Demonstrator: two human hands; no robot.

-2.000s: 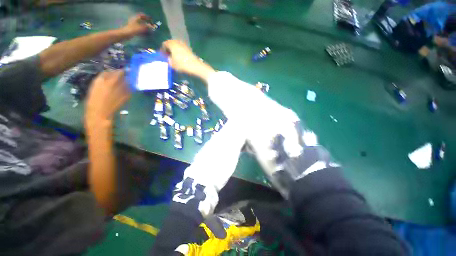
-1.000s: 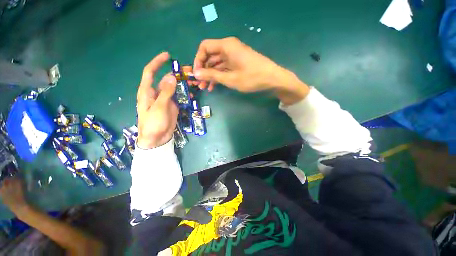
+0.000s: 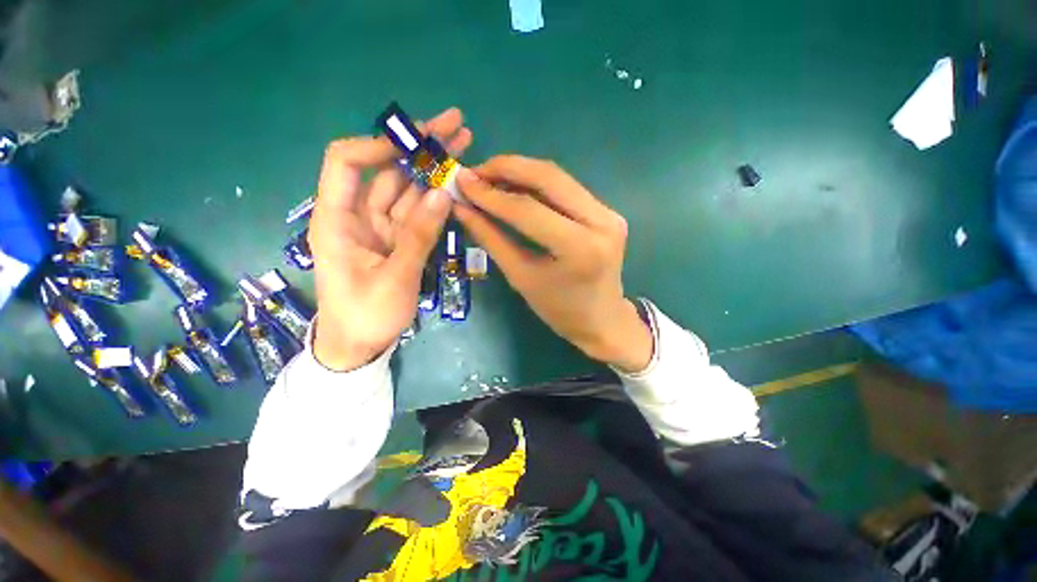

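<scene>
A half-assembled device unit (image 3: 428, 160) is held up between my hands. Its dark display module with a white strip sticks out at the upper left, and an orange ribbon shows beside it. My left hand (image 3: 375, 239) grips the unit between thumb and fingers, hiding much of its body. My right hand (image 3: 552, 244) pinches a small white tab (image 3: 456, 182) at the orange ribbon with thumb and forefinger. Another unit (image 3: 454, 282) lies on the table just below my hands, with a pale tab at its side.
Several units (image 3: 171, 271) lie at left beside a blue bin (image 3: 17, 216). Tiny white scraps, a pale blue square (image 3: 527, 14), a small black piece (image 3: 748, 175), a white paper scrap (image 3: 927, 105) and a unit at right lie on the green table (image 3: 682, 102). Blue cloth hangs at the right edge.
My right hand has moved down and closer to my left hand, and now pinches the white tab. The held unit has tilted to the upper left. The camera view has shifted a little.
</scene>
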